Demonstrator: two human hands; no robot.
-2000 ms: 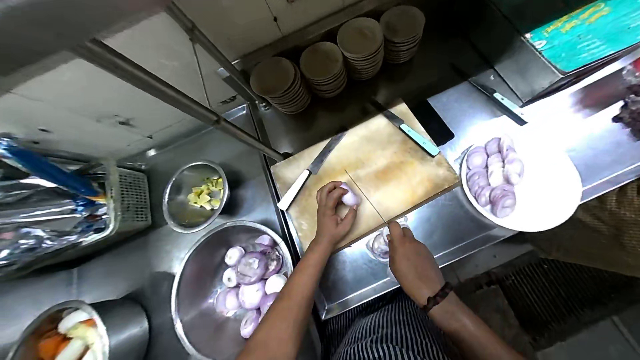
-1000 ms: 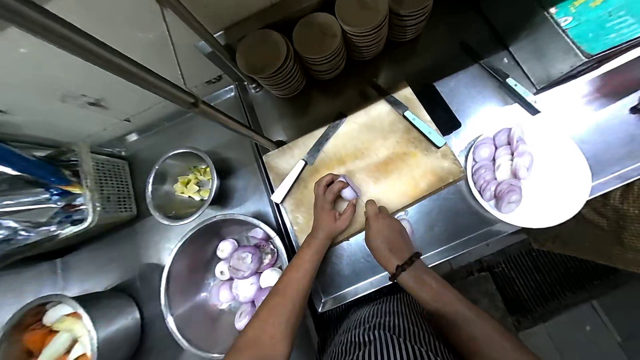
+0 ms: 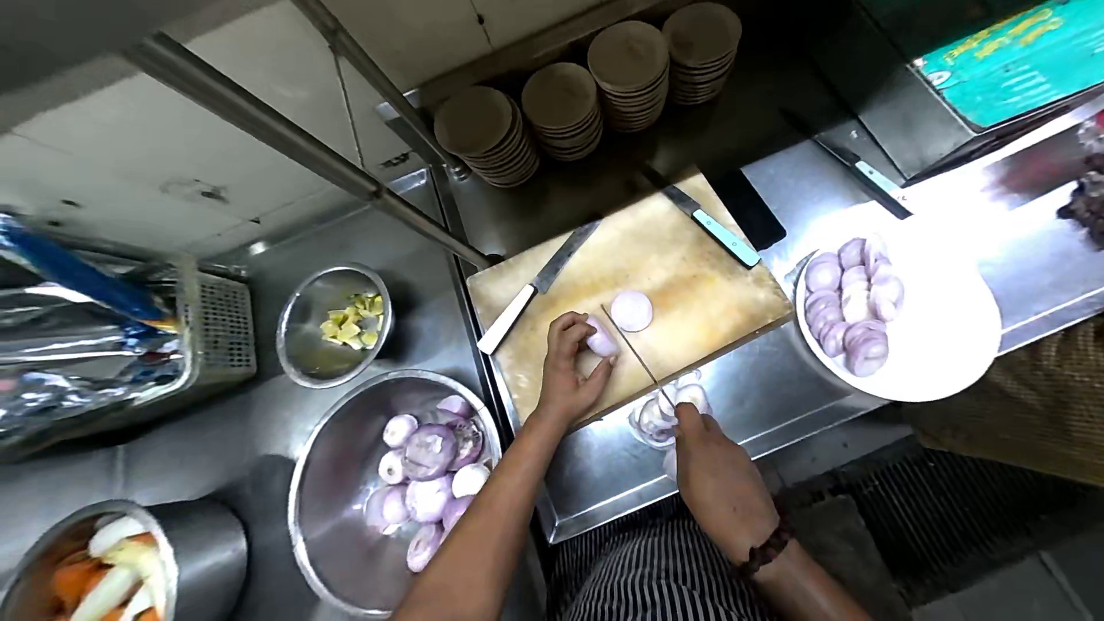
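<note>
My left hand (image 3: 573, 366) holds a peeled red onion piece (image 3: 601, 336) on the wooden cutting board (image 3: 707, 297). In my right hand (image 3: 720, 474) is a knife (image 3: 632, 347), its thin blade edge-on to the view and lying just right of that piece. A round onion slice (image 3: 632, 310) rests flat beyond the blade. Below the board's front edge, more onion pieces (image 3: 654, 421) sit beside my right hand. A white-handled knife (image 3: 509, 319) lies on the board's left side, and a knife with a pale blue handle (image 3: 726, 239) on its upper right.
Sliced onions (image 3: 854, 306) lie on a white plate (image 3: 949, 336) at right. At left stand a steel bowl of peeled onions (image 3: 306, 517), a small bowl of yellow-green pieces (image 3: 289, 345), a steel pot (image 3: 203, 552) and a plastic basket (image 3: 226, 323). Stacked dishes (image 3: 474, 121) stand behind; another knife (image 3: 880, 177) lies far right.
A round onion slice now lies flat on the board, right of the blade. The knife blade, hard to make out a second ago, shows plainly again. My left hand stays on the onion.
</note>
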